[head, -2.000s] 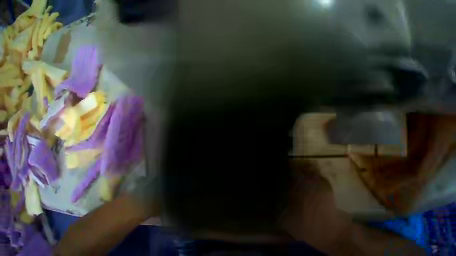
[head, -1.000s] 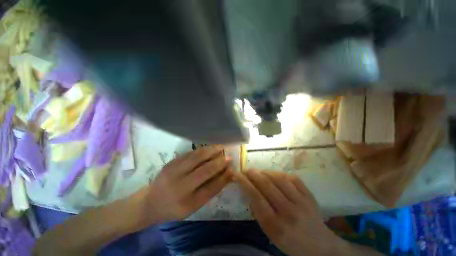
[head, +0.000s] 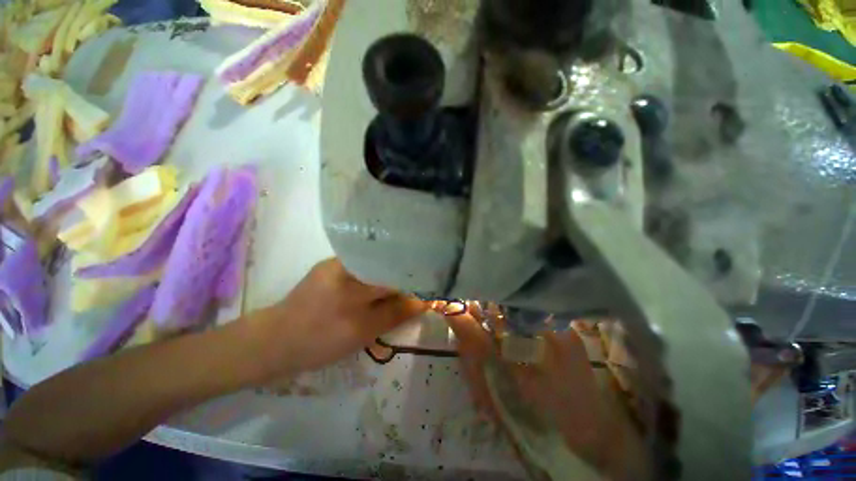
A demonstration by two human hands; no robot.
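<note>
The grey sewing machine head (head: 394, 235) fills the upper middle and right, with a curved metal arm (head: 699, 366) hanging at its front. My left hand (head: 343, 305) lies flat at the head's lower edge, its fingertips partly under it by the lit needle area. My right hand (head: 563, 385) is just right of it, fingers pointing to the same spot, partly covered by the curved arm. The fingertips of both hands are close together. The needle and whatever is under the fingers are hidden or too blurred to tell. A dark outline with a hooked end (head: 380, 350) lies below my left fingers.
Purple fabric pieces (head: 202, 249) and yellow strips (head: 117, 216) lie loosely on the pale table (head: 282, 413) at left. Layered strips (head: 282, 52) lie behind them. A yellow bag (head: 831, 23) shows at top right, and a crate (head: 826, 399) at lower right.
The view has shifted, and the machine head now shows sharply. My hands have moved up to the head's lower edge. The brown pieces at right are now mostly hidden; layered strips show at top.
</note>
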